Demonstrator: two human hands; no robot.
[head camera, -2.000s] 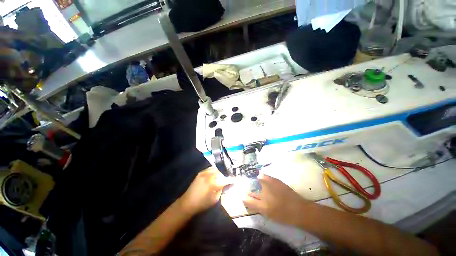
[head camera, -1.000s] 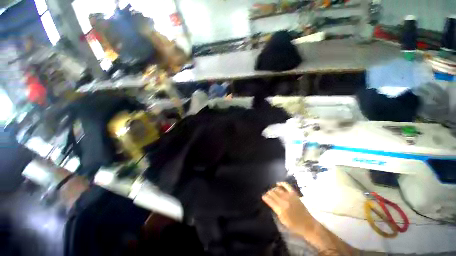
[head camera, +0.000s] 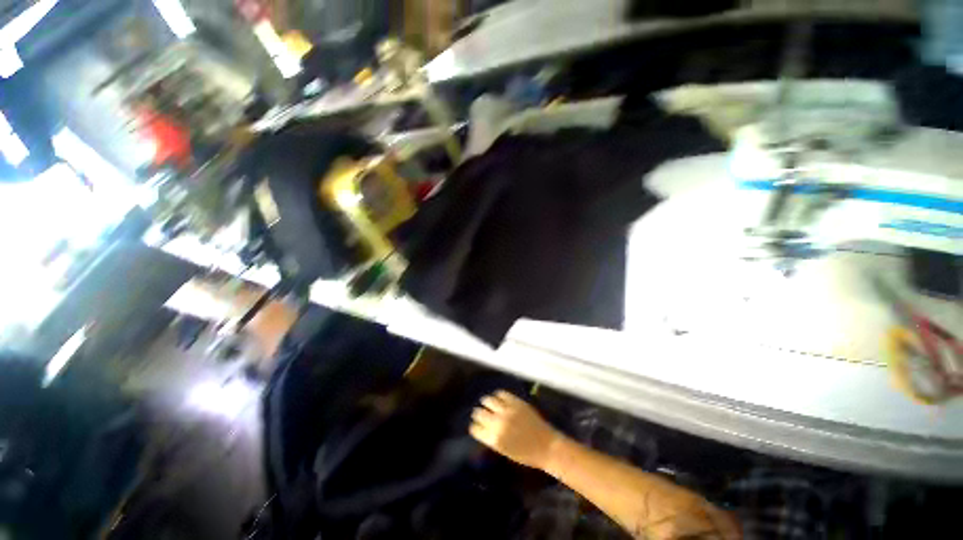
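Observation:
My right hand (head camera: 512, 427) is in front of the table edge, at the lower middle, with its fingers curled over black cloth (head camera: 391, 443). Blur hides whether it grips the cloth. My left hand cannot be made out; a blurred brownish patch shows among the dark cloth. More black fabric (head camera: 539, 222) lies on the table left of the sewing machine (head camera: 908, 200) and reaches its front edge. The needle area (head camera: 787, 216) has no hand at it. Scissors with red and yellow handles (head camera: 929, 364) lie on the bed at the right.
The white table's rounded front edge (head camera: 676, 401) runs across the middle. A yellow-cased machine or motor (head camera: 370, 195) stands at the left. A long pale table (head camera: 528, 37) is behind. A blurred skin-toned shape with a dark band (head camera: 272, 325) shows at the left.
The view has swung left and down. My right hand has moved from the needle area, over the fabric, to in front of the table edge. My left hand has left the needle area.

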